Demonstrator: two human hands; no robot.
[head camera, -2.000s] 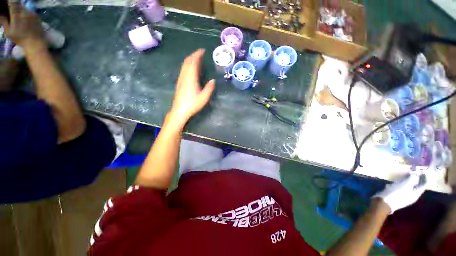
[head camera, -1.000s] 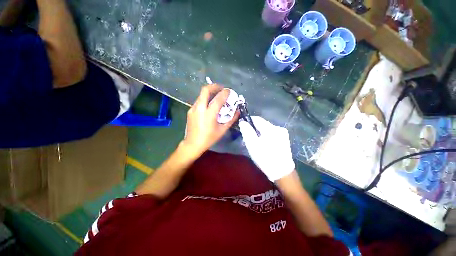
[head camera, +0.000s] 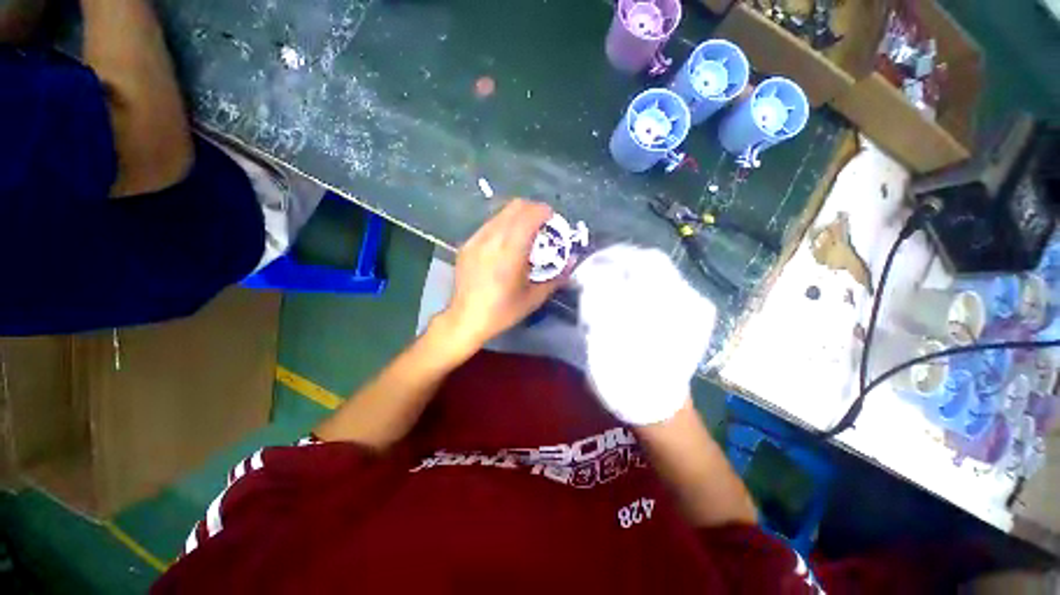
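A white cylindrical housing (head camera: 550, 248) with a spoked centre is in my bare left hand (head camera: 500, 273), its open end facing up at the bench's front edge. A small white tab sticks out at its right rim. My right hand (head camera: 645, 331), in a white glove, is just right of the housing. The glove is overexposed, its fingers are hard to make out, and I cannot tell whether it holds anything. Three pale blue housings (head camera: 650, 128) and a purple housing (head camera: 642, 31) stand farther back on the dark-green bench (head camera: 407, 116).
Cutters (head camera: 694, 229) lie right of centre. Parts boxes (head camera: 802, 58) line the far edge. At right, a white surface (head camera: 802, 331) bears a black box (head camera: 988, 198), a looping cable and clustered housings (head camera: 965, 384). A person's arm (head camera: 137, 99) is at left.
The dark narrow tool seen at the housing's mouth no longer shows. My gloved hand has shifted slightly right. Earlier still, both hands were apart and the white housing stood with the others.
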